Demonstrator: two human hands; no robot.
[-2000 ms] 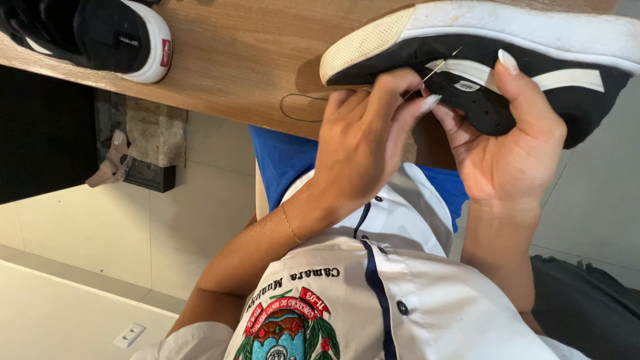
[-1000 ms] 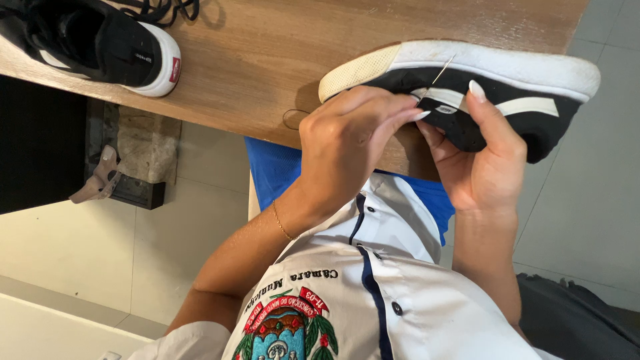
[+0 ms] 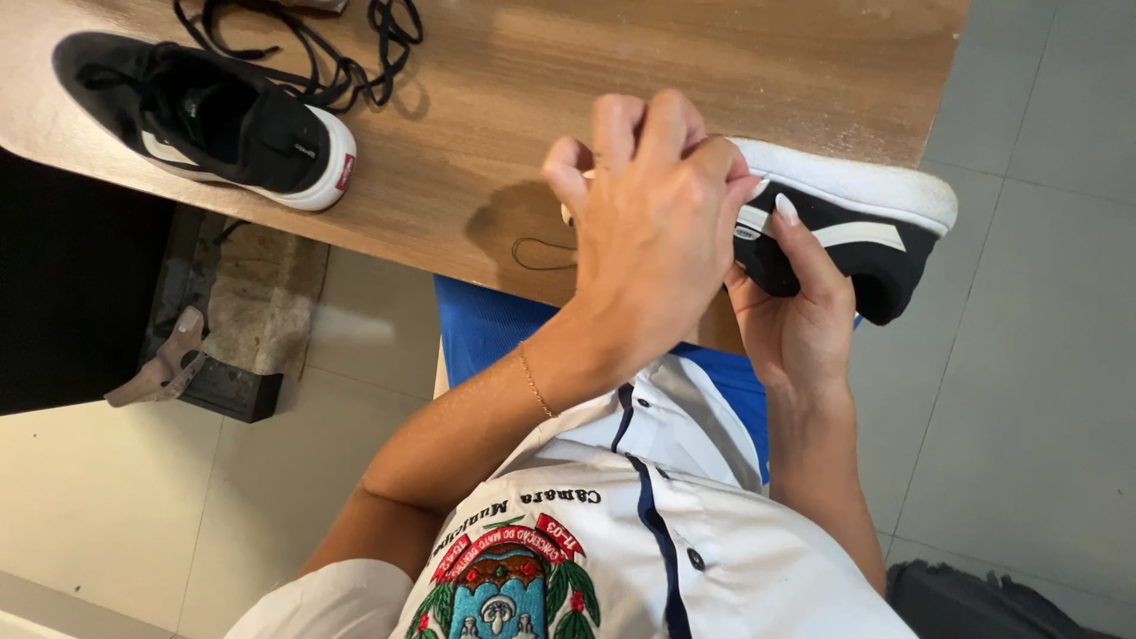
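Note:
My right hand [image 3: 799, 311] grips a black sneaker with a white sole [image 3: 843, 185] lying on its side, thumb on the upper near the white stripe. Over the toe half is my left hand [image 3: 652, 209], its thumb and index fingertip close together at the shoe's upper edge, by the sole. Whatever is between those fingertips is hidden, and no needle shows. A loop of thin dark thread [image 3: 543, 254] lies on the wooden table, left of the shoe, partly behind my left hand.
A second black sneaker [image 3: 222, 124] stands at the table's left, beside loose black shoelaces [image 3: 342, 75]. The wooden table's [image 3: 461, 169] near edge runs just before my lap. Below it on the left are a sandal [image 3: 164, 364] and a dark box-like object [image 3: 235, 386].
My left hand has moved over the shoe and now covers its toe half. The thin needle seen at the shoe's side in both earlier frames is out of sight. My right hand still holds the shoe.

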